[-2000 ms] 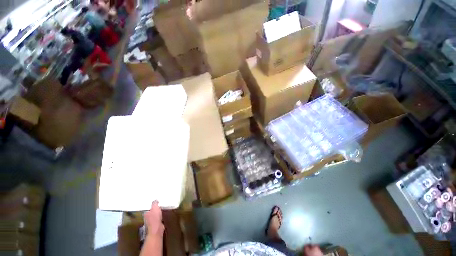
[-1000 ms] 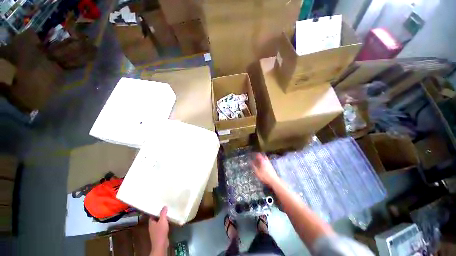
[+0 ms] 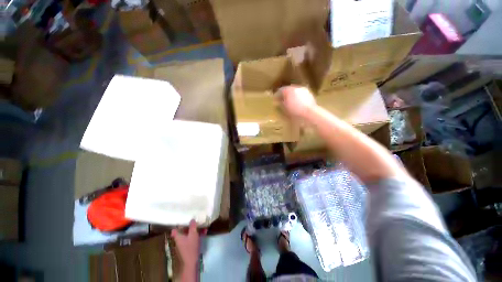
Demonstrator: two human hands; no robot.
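Observation:
My left hand (image 3: 189,242) is at the lower edge of a thick white block or stack of sheets (image 3: 176,176), fingers on its near edge. Another large white piece (image 3: 129,115) lies partly under it at the upper left. My right hand (image 3: 297,102) is closed on the right side of a small open brown carton (image 3: 267,115), with the arm reaching across from the right. The carton stands behind a clear tray stack (image 3: 267,190). Its contents are hidden from this angle.
A clear ridged tray stack (image 3: 333,215) lies at the right. A larger carton (image 3: 363,63) holding a white sheet stands behind. An orange item (image 3: 110,209) lies left of the white block. My feet are on the floor near the trays.
My right hand has moved from above the clear trays up to the small carton, whose white contents no longer show. My left hand stays at the white block.

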